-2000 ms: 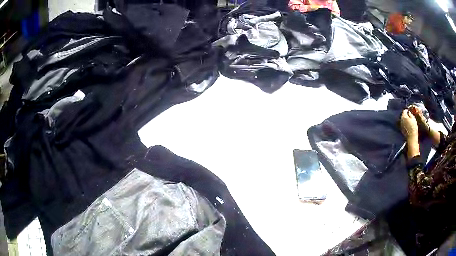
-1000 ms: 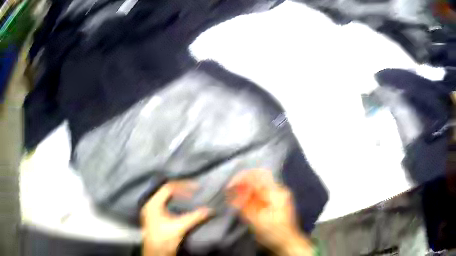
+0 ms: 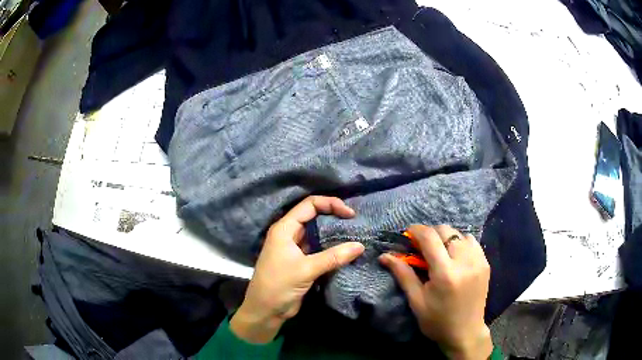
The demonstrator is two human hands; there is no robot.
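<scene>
A dark denim garment (image 3: 281, 133) lies with its blue-grey inside up, its navy-black outer panel (image 3: 517, 211) at the right. Two small white patches show near faint pocket lines. My left hand (image 3: 292, 271) has thumb and forefinger on the cloth at a seam (image 3: 345, 235) near the front edge, with a narrow navy band beside them. My right hand (image 3: 447, 285), with a ring, holds orange-handled thread snips (image 3: 414, 261), their dark tip at the seam. Whether the blades are open cannot be seen. Loose threads are too fine to tell.
The white, ink-marked tabletop (image 3: 105, 190) has a rounded near edge. A smartphone (image 3: 607, 170) lies at the right, beside another dark garment (image 3: 631, 190). Dark garments (image 3: 127, 281) hang below the edge at the left. More dark cloth lies behind the grey area.
Both hands have come into view since the earliest frame and now meet at the seam. The view has moved down and closer to the garment. The other person is out of view.
</scene>
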